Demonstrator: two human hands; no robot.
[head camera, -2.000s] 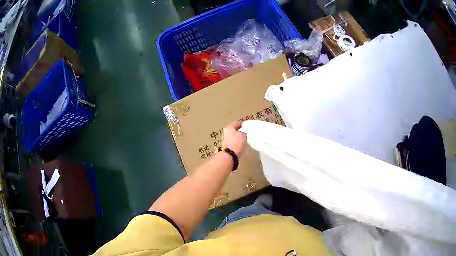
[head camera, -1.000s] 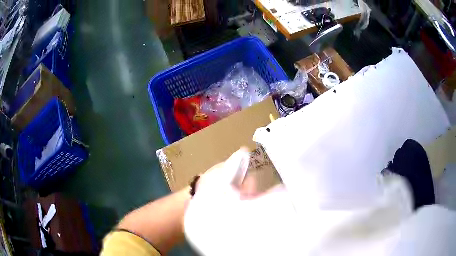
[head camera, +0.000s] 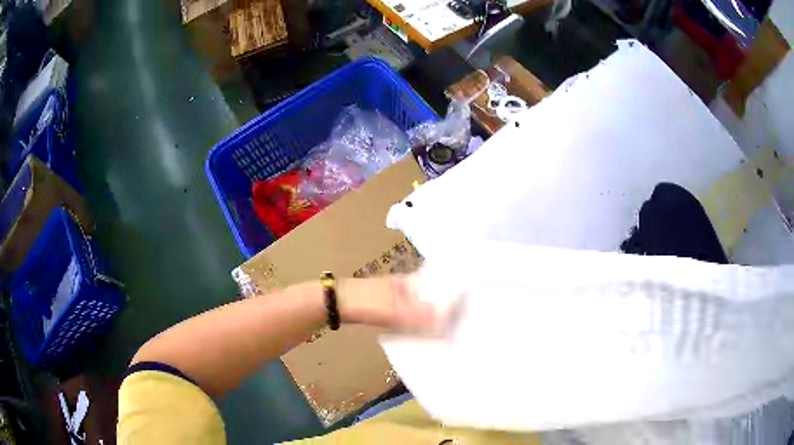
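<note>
My left hand (head camera: 422, 306), blurred, grips the left end of the white garment piece (head camera: 566, 335). The cloth stretches from my hand to the right edge of the picture, with faint striped rows on its right part. It hangs in front of my body and covers the near part of the white-covered pressing table (head camera: 557, 174). The rounded end of the black padded arm (head camera: 677, 222) shows just beyond the cloth. My right hand is not in view.
A brown carton (head camera: 335, 235) stands beside the table's left edge. Behind it a blue basket (head camera: 235, 174) holds clear bags and a red item. A small brown box (head camera: 531, 83) with white rings lies beyond the table. More baskets stand at far left, across the green floor.
The garment piece, bunched over my left hand one second ago, is now spread out to the right. My left hand shows at its left end. The view has shifted, moving the surroundings leftward and up.
</note>
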